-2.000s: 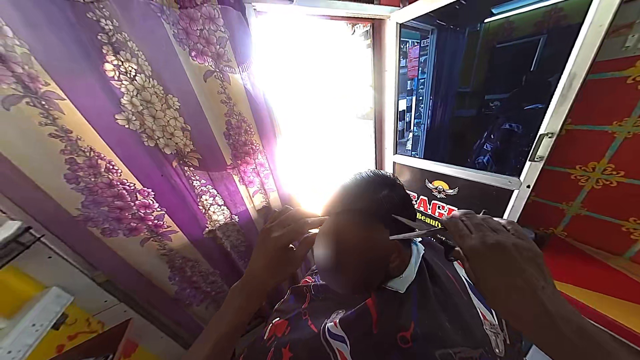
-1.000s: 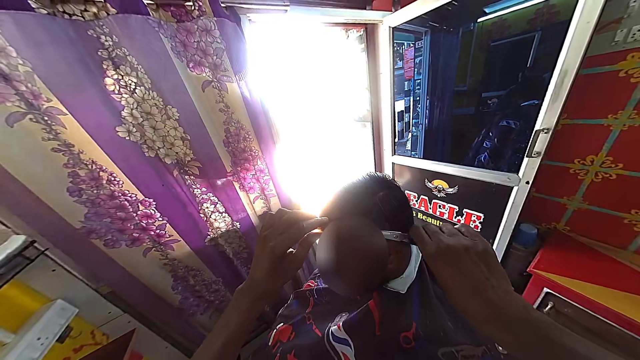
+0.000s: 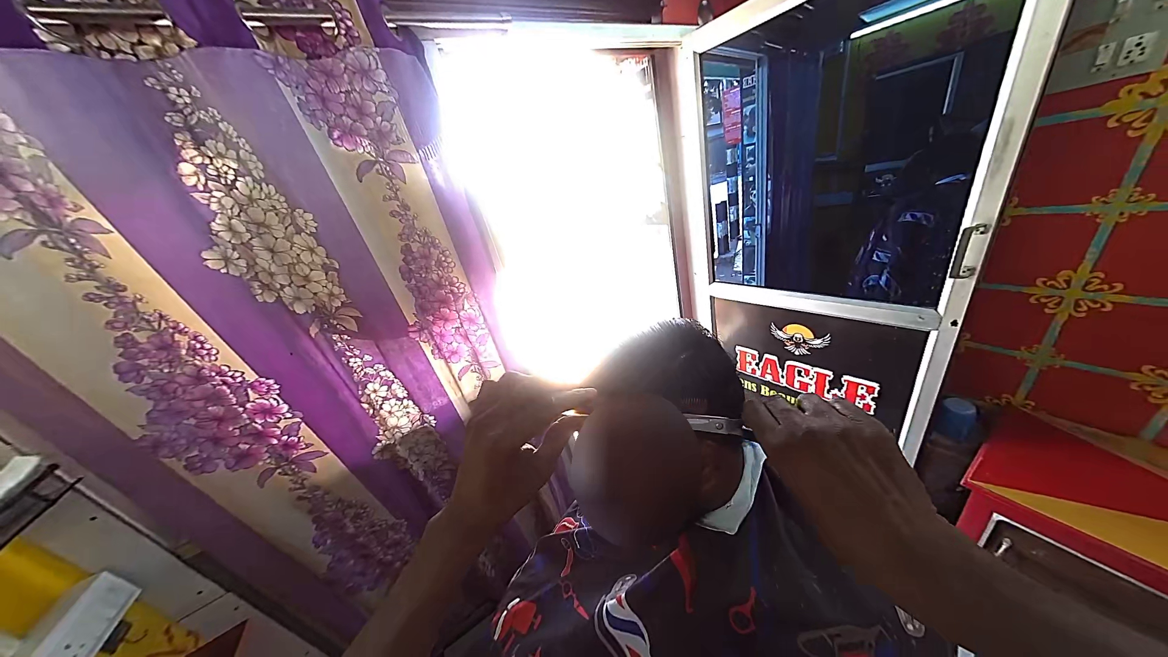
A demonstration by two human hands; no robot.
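A seated person's head with short dark hair [image 3: 671, 356] is in the middle of the view, above a dark barber's cape [image 3: 675, 584] with red and white prints and a white neck strip [image 3: 737, 493]. My right hand [image 3: 821, 447] is at the right side of the head and grips metal hair scissors [image 3: 716, 424]. Their blades lie together, level against the hair above the ear. Just above them, fine comb-like teeth [image 3: 695, 404] show faintly. My left hand [image 3: 516, 429] is at the front of the head, fingers bent; whether it holds a comb is unclear.
A purple and cream floral curtain [image 3: 274, 237] hangs at the left, beside a glaring bright doorway [image 3: 566, 201]. A glazed door [image 3: 821, 306] stands behind the head. At the right are a red and yellow cabinet [image 3: 1077, 484] and a blue-topped container [image 3: 956, 420]; a white box [image 3: 82, 620] is lower left.
The scissor blades were spread two seconds ago and now lie together. My right hand has moved left, closer to the head. My left hand has hardly moved.
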